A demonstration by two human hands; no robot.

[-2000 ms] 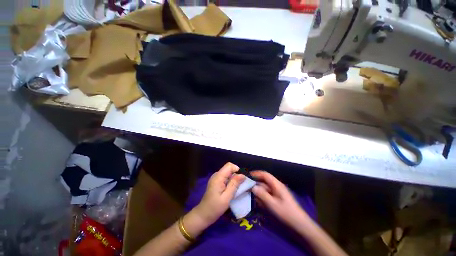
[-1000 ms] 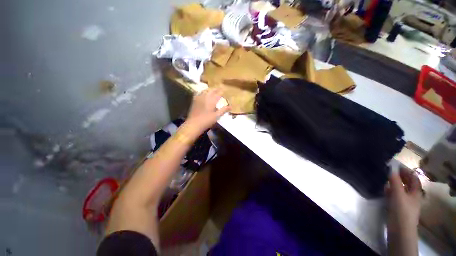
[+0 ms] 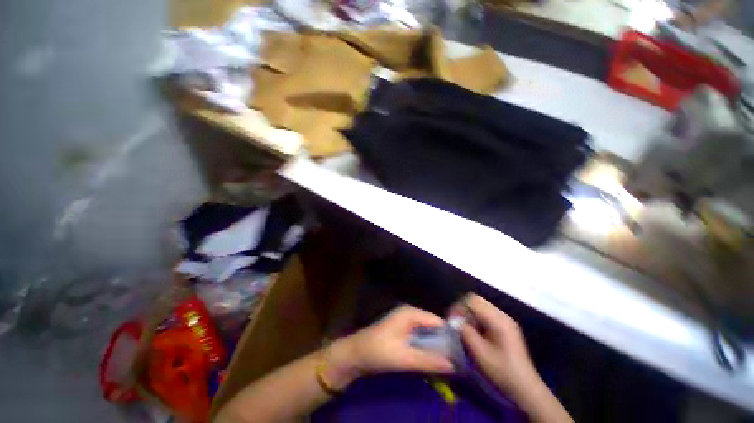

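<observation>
My left hand (image 3: pixel 399 340) and my right hand (image 3: pixel 494 337) are close together over my purple-clothed lap, blurred. My left hand grips a small pale grey sewn piece (image 3: pixel 436 339). My right hand's fingers are bent at its right edge, by a small whitish bit; whether they also hold a tool is hidden. A stack of black cut panels (image 3: pixel 475 157) lies on the white machine table (image 3: pixel 397 216) beyond my hands.
Tan fabric pieces (image 3: pixel 318 83) and white crumpled wrapping (image 3: pixel 217 62) lie at the table's left end. A black-and-white heap (image 3: pixel 236 240) and red-orange bag (image 3: pixel 178 363) are by the carton (image 3: pixel 269 330). The blurred sewing machine (image 3: pixel 703 149), blue-handled scissors (image 3: pixel 727 351) and red basket (image 3: pixel 653 70) are right.
One second ago my hands were apart, left at the tan fabric, right by the black stack's right end. Both are now together over my lap, with a small pale piece. The view has shifted.
</observation>
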